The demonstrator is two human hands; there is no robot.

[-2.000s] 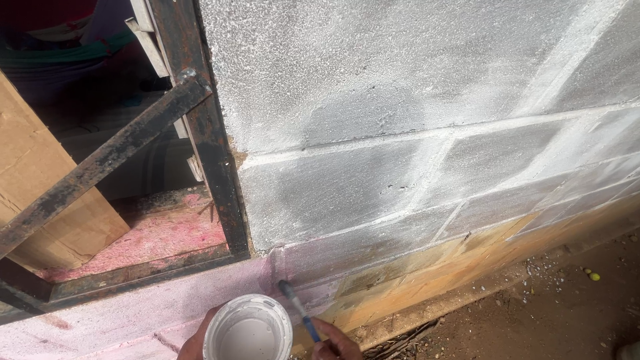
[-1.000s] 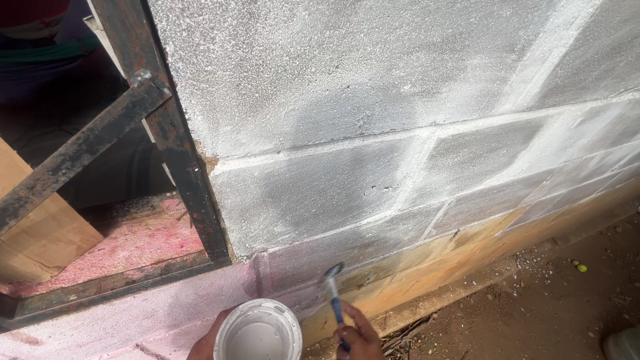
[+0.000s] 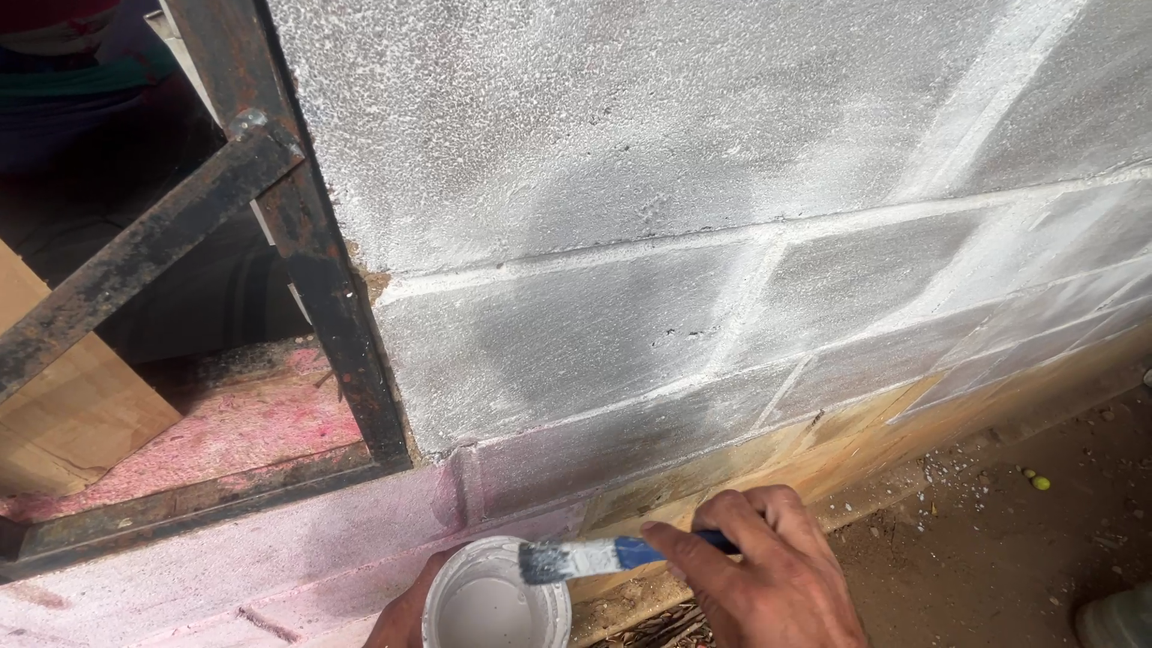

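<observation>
My right hand [image 3: 765, 567] grips the blue handle of a paintbrush [image 3: 594, 556]. The brush lies almost level, its dark, paint-wet bristles over the right rim of a white plastic tub [image 3: 497, 603]. Pale, whitish paint lies inside the tub. At the tub's left side is my left hand [image 3: 409, 607], holding it; most of that hand is out of frame or behind the tub. Behind both hands stands a block wall [image 3: 585, 324], coated thinly in white over grey, with pink at lower left and orange-tan along its base.
A rusty metal window frame [image 3: 333, 270] with a diagonal bar [image 3: 144, 252] is at the left. Cardboard [image 3: 90, 405] leans inside it above a pink-stained sill [image 3: 243, 432]. Brown soil [image 3: 972, 549] with a small yellow-green fruit [image 3: 1040, 483] runs along the wall's foot at right.
The brush was against the wall two seconds ago, then upright just right of the tub. Now my right hand has brought its bristles left, over the tub's rim.
</observation>
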